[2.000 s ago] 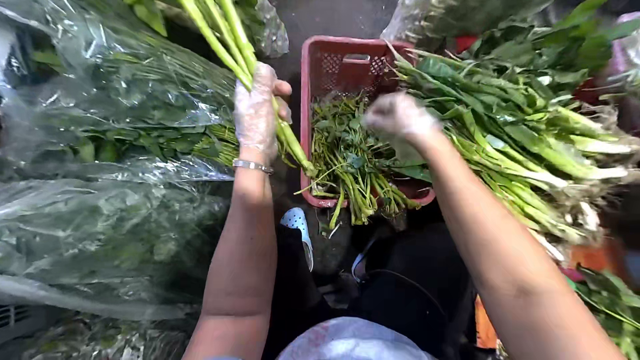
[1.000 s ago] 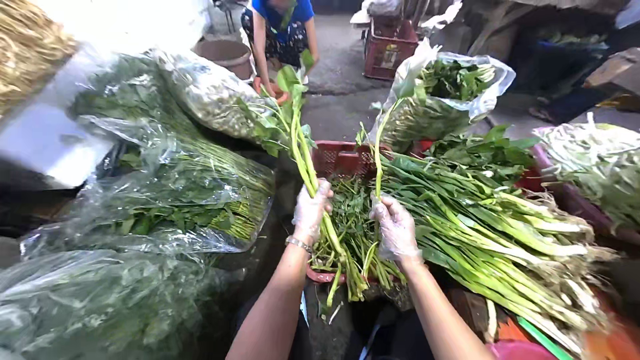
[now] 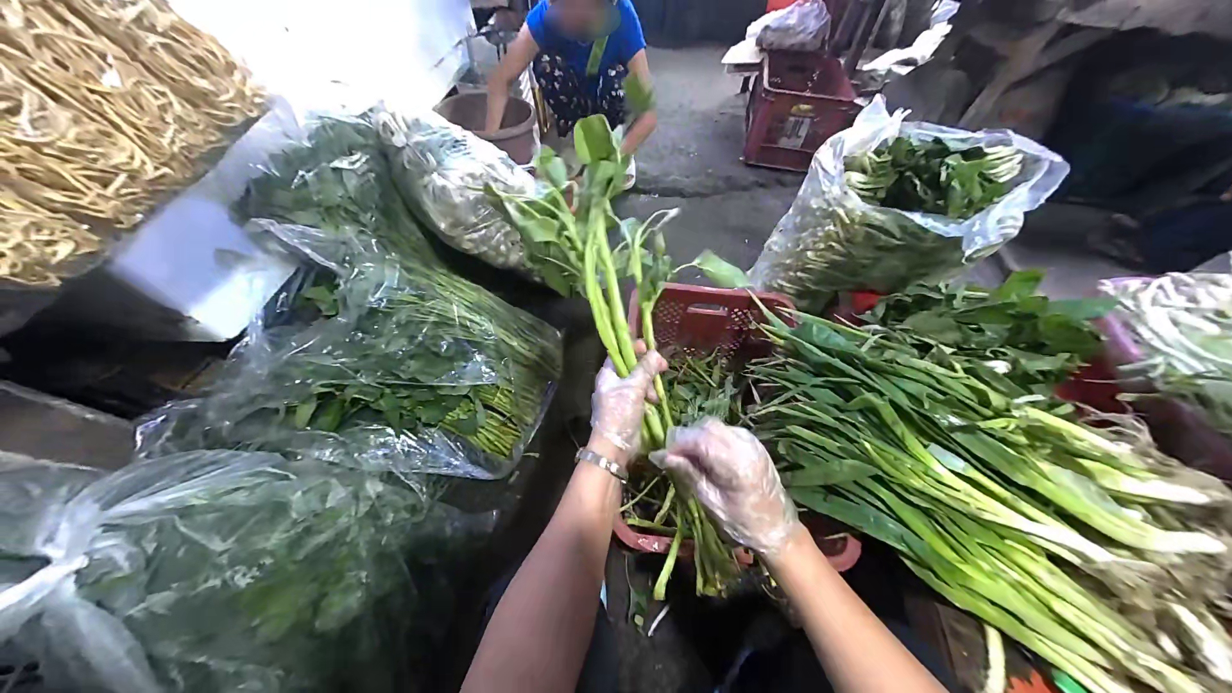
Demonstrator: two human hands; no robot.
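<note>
My left hand, in a clear plastic glove with a bracelet at the wrist, is closed around several long green leafy stems that stand up above it. My right hand, gloved too, is just below and to the right, its fingers bent against the lower stems; whether it grips them cannot be told. Beneath both hands is a red plastic crate with loose green stems and leaves in it. Large green leafy stalks with pale rooted ends are heaped to the right of the crate.
Clear plastic bags of greens lie at the left, and another bag of greens stands beyond the crate. A person in a blue top bends by a round tub. A dark red crate stands farther back.
My right hand has come in from the right to the stems just below my left hand; a second earlier it held a separate stem upright. The view tilted up after the first frame.
</note>
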